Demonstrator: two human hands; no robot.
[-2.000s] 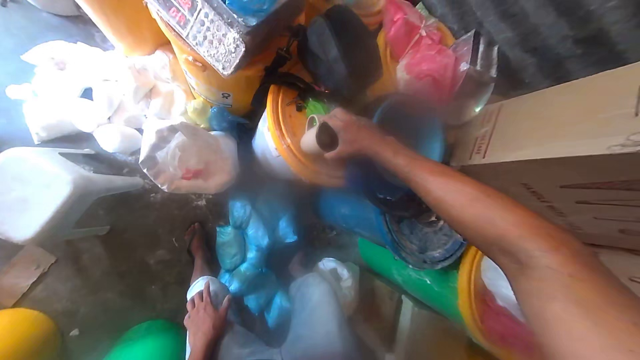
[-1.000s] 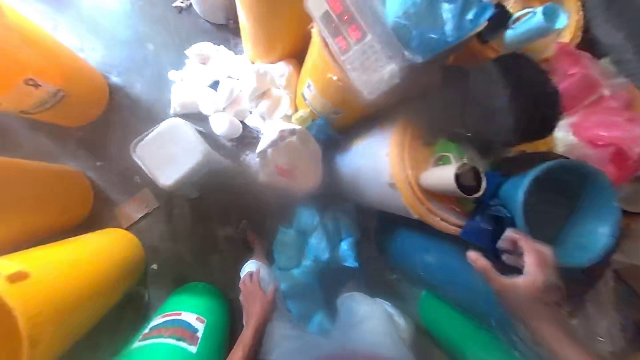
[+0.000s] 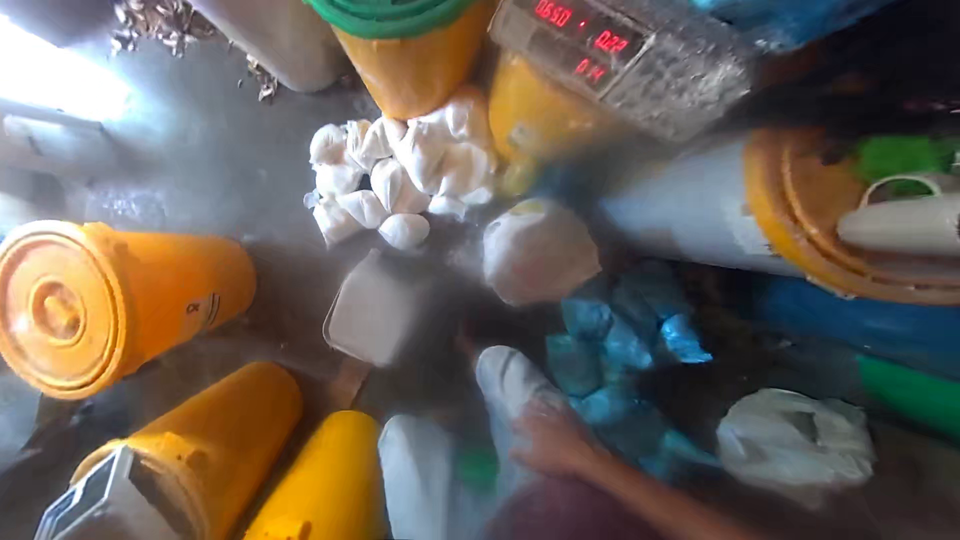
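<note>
My right hand, its forearm coming from the lower right, rests blurred on the pale cloth over my knee, with nothing visible in it. My left hand is out of view. Just right of the knee lie several knotted blue plastic bags. Farther off stands a large whitish bag, beside a pile of small white knotted bags. A white plastic stool is left of the knee. A grimy digital scale with lit red digits sits at the top. A beige mug lies on an orange-lidded drum at right.
Orange drums and a yellow one line the left side. A green-lidded orange bucket stands behind the white bags. At right are a blue container, a green one and an open white bag.
The view has swung left. My right hand has come from beside the blue bucket to my knee. My left hand, on the knee earlier, is out of sight.
</note>
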